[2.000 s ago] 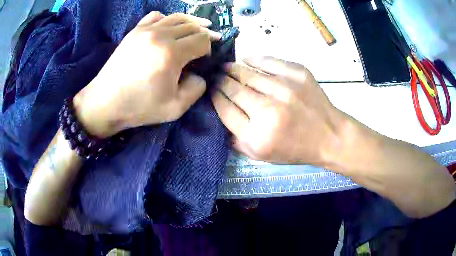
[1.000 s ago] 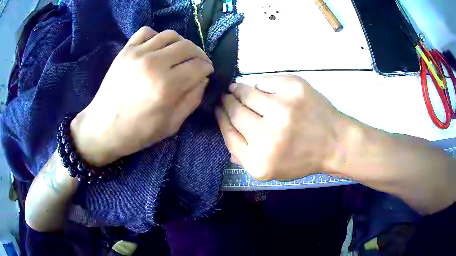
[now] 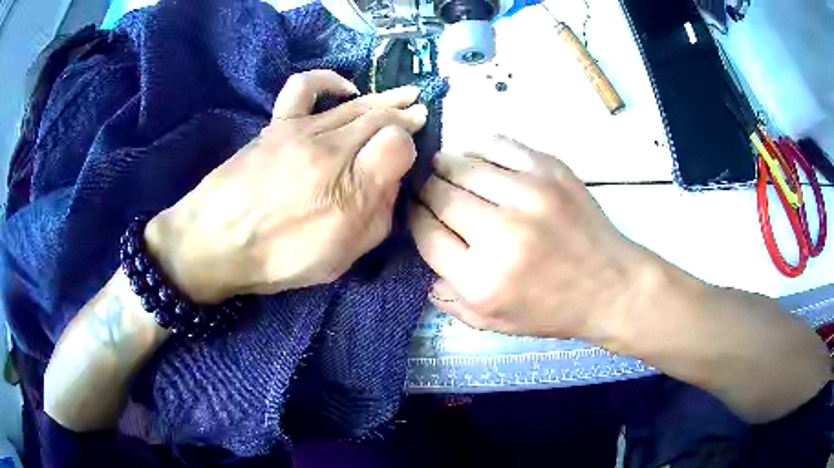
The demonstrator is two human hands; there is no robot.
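The dark navy coarse-woven garment piece (image 3: 357, 338) lies bunched under and left of my hands, its frayed edge hanging over the table's front. A smooth black strip (image 3: 427, 137) runs along its right side toward the presser foot (image 3: 422, 60). My left hand (image 3: 311, 183) lies on the cloth, its fingertips pressing by a small folded frayed end (image 3: 433, 89) just below the foot. My right hand (image 3: 512, 238) pinches the strip's right edge with its fingertips; its thumb is mostly hidden.
A white-grey round machine part (image 3: 468, 42) is beside the needle. A wooden-handled tool (image 3: 590, 69), a black flat rectangular item (image 3: 690, 101) and red-handled scissors (image 3: 788, 206) lie to the right. A ruled strip (image 3: 539, 367) follows the table's front edge.
My left hand's fingers have moved forward and right along the strip, toward the foot, and spread out flatter. My right hand stays at the strip's edge. The view has shifted, showing more of the machine.
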